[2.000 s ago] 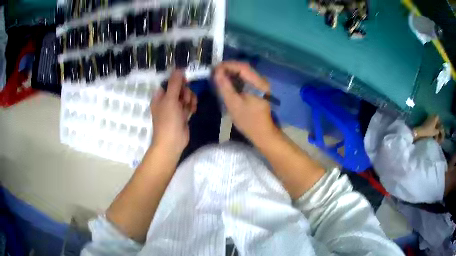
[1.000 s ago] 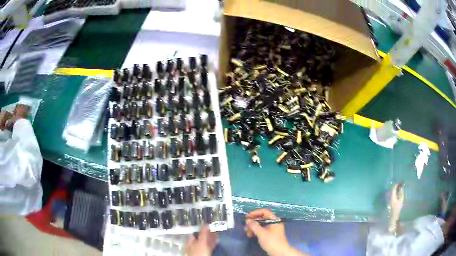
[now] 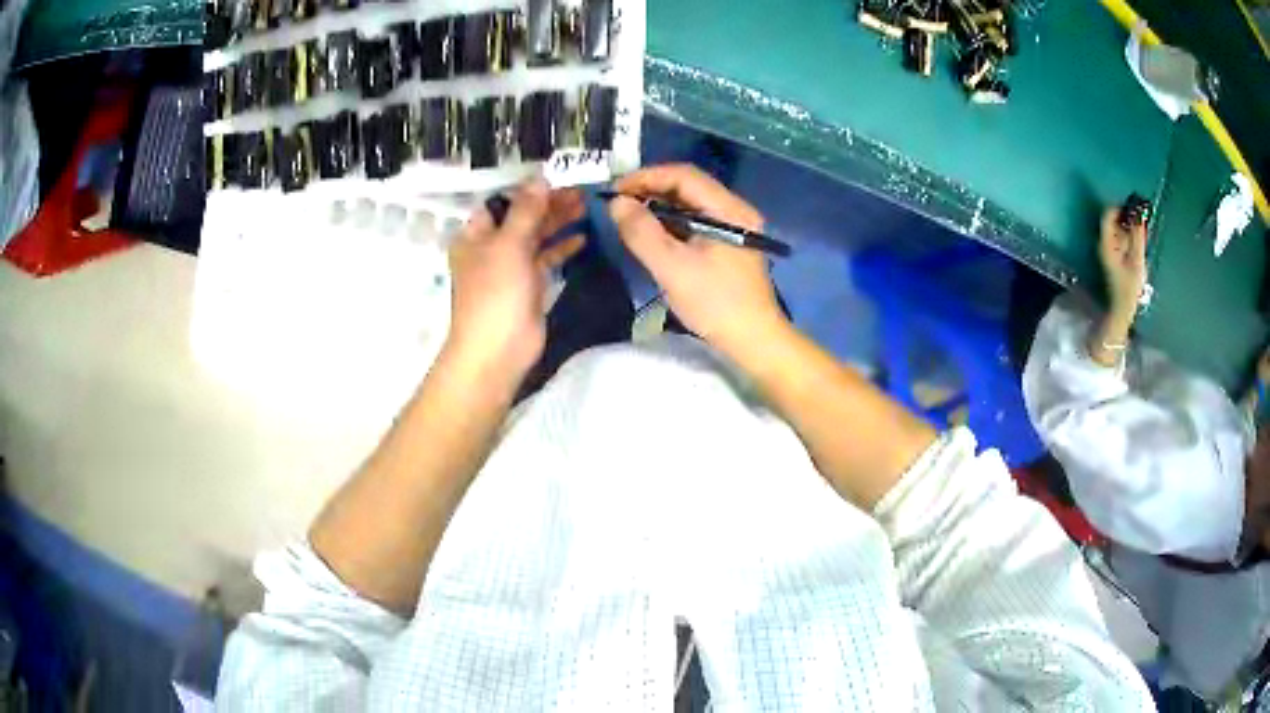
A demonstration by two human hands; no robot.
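Note:
A white blister tray (image 3: 634, 87) holds rows of dark clamped units (image 3: 376, 144), cut off by the top edge. A small white label (image 3: 578, 167) with handwriting lies at its near right corner. My right hand (image 3: 703, 265) grips a slim black marker pen (image 3: 717, 230), its writing end close to the label. My left hand (image 3: 499, 286) is just below the tray's near edge, left of the pen. A small black piece (image 3: 497, 208) shows at its fingers; what it is cannot be told. Empty white pockets (image 3: 320, 279) extend below the loaded rows.
Loose binder clips (image 3: 954, 42) lie on the green bench (image 3: 808, 70). A neighbour's hand (image 3: 1123, 265) holds something dark at right. A crumpled white wipe (image 3: 1234, 212) lies by the yellow edge. A blue stool (image 3: 947, 334) is below the bench, a red one (image 3: 84, 195) at left.
The view rose over the whole tray and the clip box, then dropped back. My hands stay at the tray's near corner, pen still held. The neighbour's hand has moved onto the bench.

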